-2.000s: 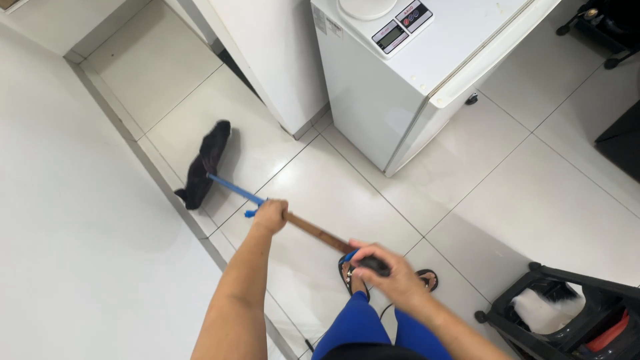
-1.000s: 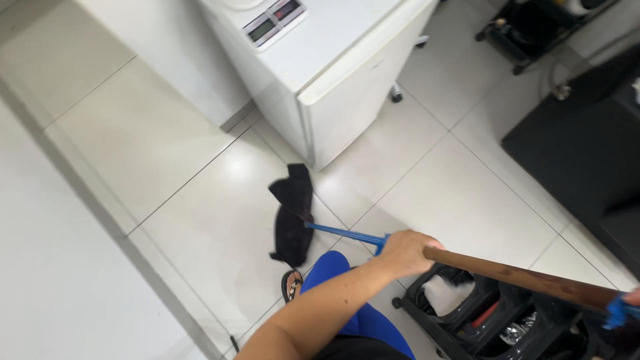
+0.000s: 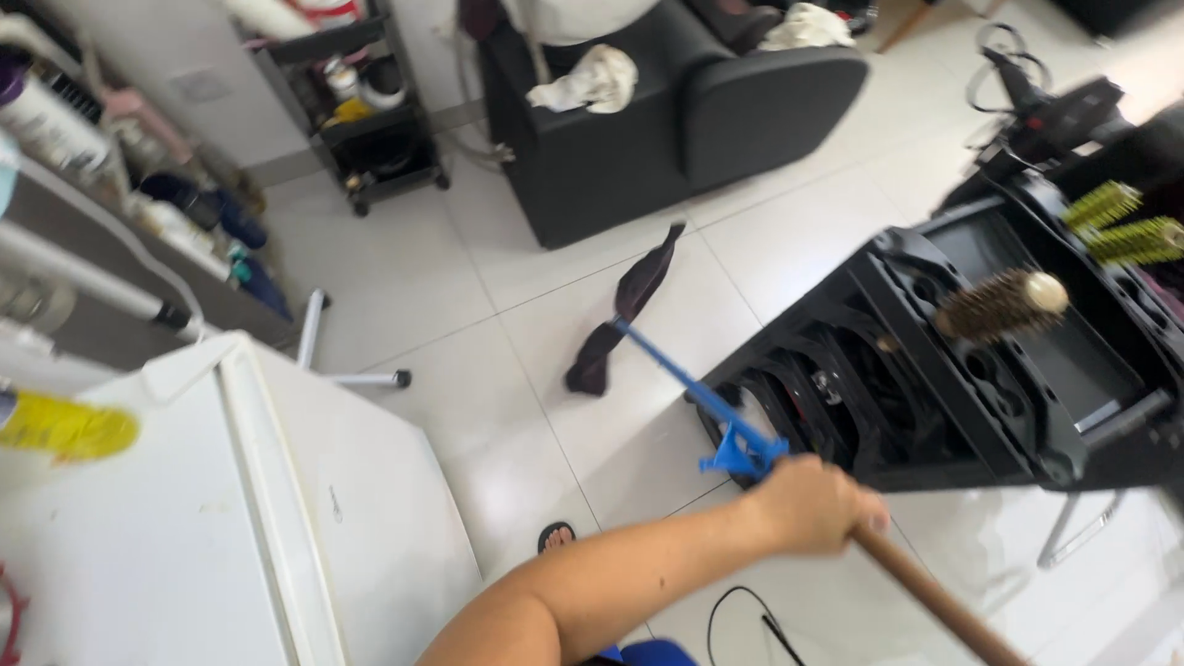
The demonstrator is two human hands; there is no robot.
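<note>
My left hand (image 3: 814, 509) is closed around a long pole with a brown wooden lower part (image 3: 934, 592) and a blue upper part (image 3: 680, 375). Blue material (image 3: 745, 451) is bunched on the pole just beyond my fist. At its far end the pole meets a dark cloth (image 3: 632, 301), which lies stretched in a narrow strip across the white floor tiles. The pole's near end runs out of view at the lower right. My right hand is not in view.
A black trolley (image 3: 971, 398) with round hairbrushes stands right of the pole. At the left is a white cabinet (image 3: 398, 518); behind the cloth, a black armchair (image 3: 610, 153) and small wheeled cart (image 3: 379, 125). A black cable (image 3: 731, 597) loops on the floor near my sandalled foot.
The view has swung far, bringing the armchair and trolley top into sight. My right hand, on the pole two seconds ago, has left the view. My left hand still grips the pole.
</note>
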